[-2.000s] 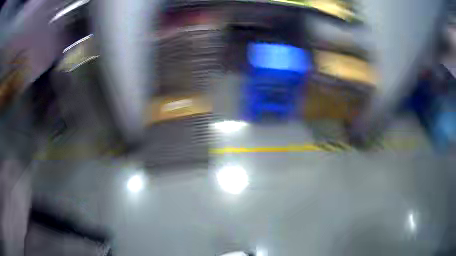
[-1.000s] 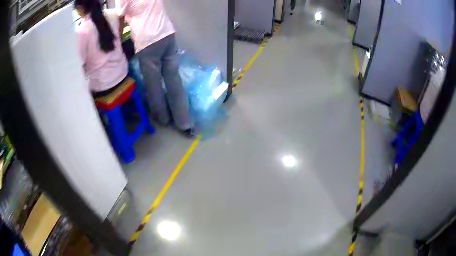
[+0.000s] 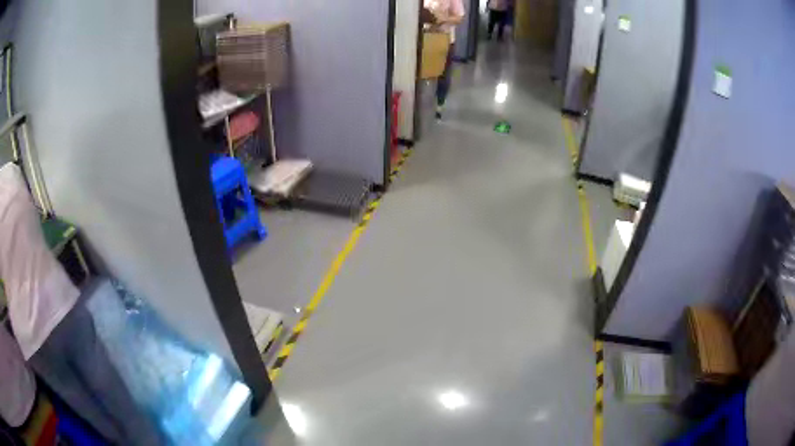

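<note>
Neither of my hands is in the picture. Nearest in front of me is the grey floor (image 3: 453, 287) of an aisle, with yellow and black-striped tape along its left (image 3: 327, 279) and right (image 3: 599, 375) sides. Light reflections show on it. A large bluish clear plastic bag (image 3: 166, 366) lies at the lower left, beside a person's grey trouser leg. What it holds cannot be told.
Grey partitions (image 3: 318, 78) line both sides. On the left are a blue stool (image 3: 234, 199), a stack of brown sheets (image 3: 253, 59) and ribbed grey trays (image 3: 329, 192). Brown cardboard (image 3: 710, 340) stands lower right. A person carrying a brown box (image 3: 433, 55) is up the aisle.
The view has moved forward along the aisle. The two people in pink and the plastic bag have shifted to the lower left edge; the red-topped stool is mostly cut off.
</note>
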